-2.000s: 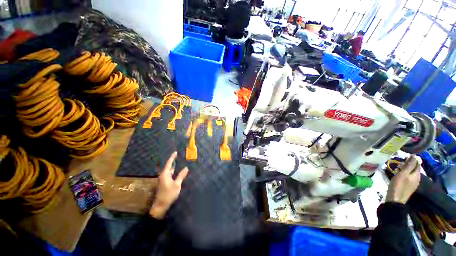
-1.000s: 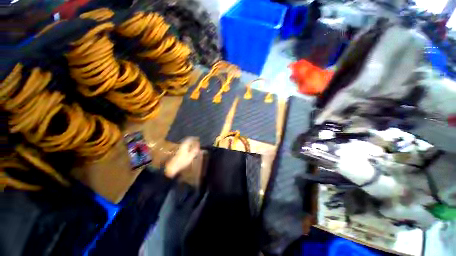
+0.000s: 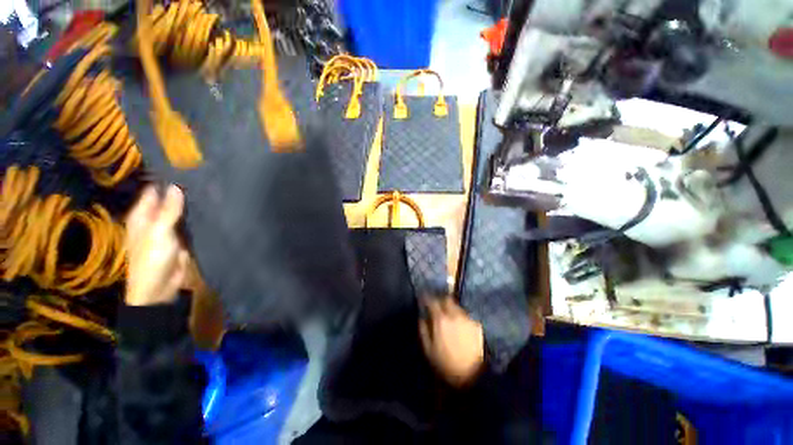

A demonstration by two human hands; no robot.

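My left hand (image 3: pixel 158 248) is at the left, blurred, at the left edge of a raised dark bag panel (image 3: pixel 252 209) with two yellow-orange handle tabs. It grips that panel. My right hand (image 3: pixel 454 341) is at the lower middle, fingers on the edge of a dark folded bag piece (image 3: pixel 383 295) with a small checked part and a yellow loop at its top. Its fingertips are blurred, so a firm grip cannot be told. Another checked panel (image 3: pixel 422 156) with a handle lies flat behind it.
The white sewing machine (image 3: pixel 609 178) stands at right, a long checked strip (image 3: pixel 494 252) beside it. An open blue bin (image 3: pixel 600 382) is at lower right. Bundles of yellow-orange handles (image 3: pixel 74 235) fill the left. Another blue bin (image 3: pixel 389 33) stands at the back.
A panel with handle tabs is now raised at left, with my left hand at its edge. My right hand has come from the machine's far right to the folded bag piece. The view has shifted.
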